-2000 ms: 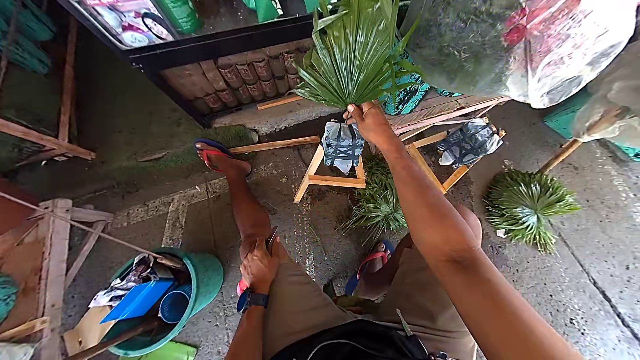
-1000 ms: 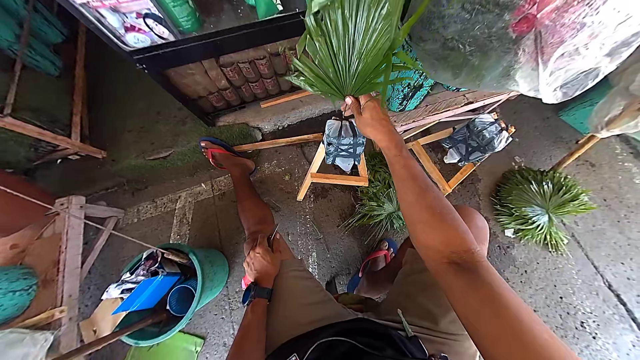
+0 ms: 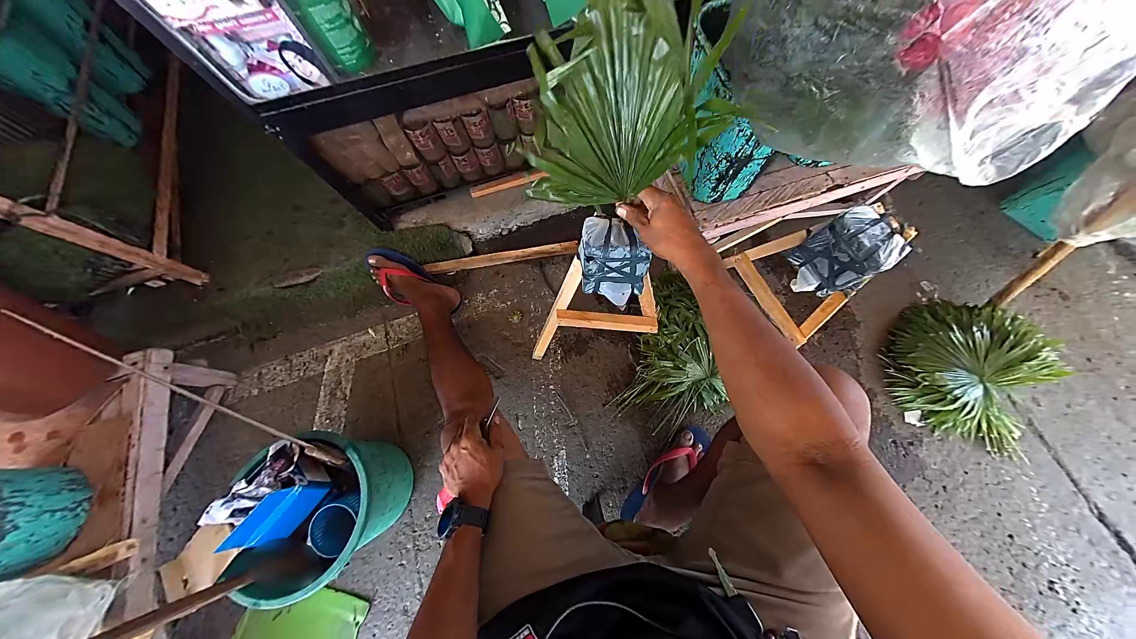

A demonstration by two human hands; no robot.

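My right hand (image 3: 664,226) is stretched forward, its fingers closed on the base of a green palm leaf (image 3: 621,115), just above a plastic-wrapped bundle (image 3: 614,259) tied with dark straps on a wooden stand (image 3: 608,320). By my left knee, my left hand (image 3: 472,461) holds a small blade (image 3: 491,417), of which only the tip shows. A second wrapped bundle (image 3: 850,250) rests on another wooden frame to the right. More palm leaves (image 3: 679,355) lie behind the near stand, partly hidden by my right forearm.
A teal bucket (image 3: 388,484) with a blue box and cup stands at lower left, near a wooden frame (image 3: 146,444). Trimmed palm fronds (image 3: 972,368) lie on the right. Large clear plastic wrapping (image 3: 976,80) bulges at upper right. A glass-topped case (image 3: 328,98) stands ahead.
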